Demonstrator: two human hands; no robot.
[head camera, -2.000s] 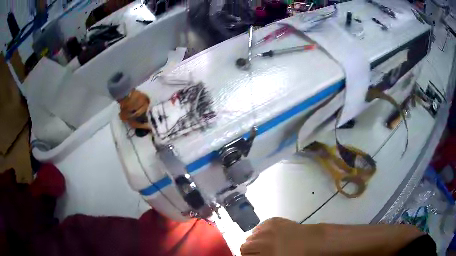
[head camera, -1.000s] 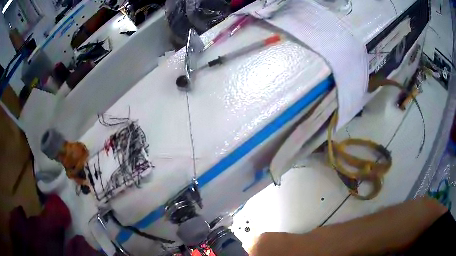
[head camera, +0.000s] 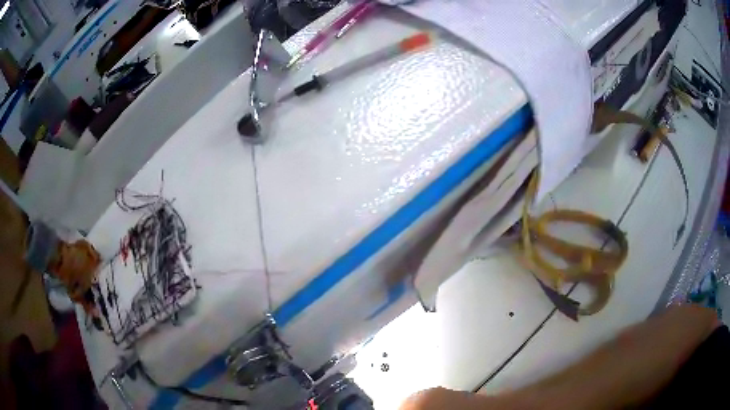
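The white sewing machine head (head camera: 320, 184) with its blue stripe fills the middle of the view. The thread tension assembly (head camera: 254, 360) is at the lower edge, with a thread running down to it from the thread guide post (head camera: 253, 96). My right hand (head camera: 436, 399) is at the bottom edge beside the bright lamp light, mostly cut off, with the forearm reaching in from the right. Its fingers and anything in them are hidden. My left hand is out of the picture. Dark red fabric (head camera: 68, 356) shows at the lower left. The needle area is below the frame.
Yellow-handled scissors (head camera: 576, 252) lie behind the arm. A white fabric strip (head camera: 552, 88) drapes over it. A pen (head camera: 360, 64), a pink pen (head camera: 336, 30) and a dark pin tangle (head camera: 156, 260) lie on top. A grey knob (head camera: 40, 244) with an orange-brown band is at left.
The view has moved closer and shifted, so the machine head sits lower and further left. The needle area and red fabric by the lamp have left the frame. My right hand is more cut off.
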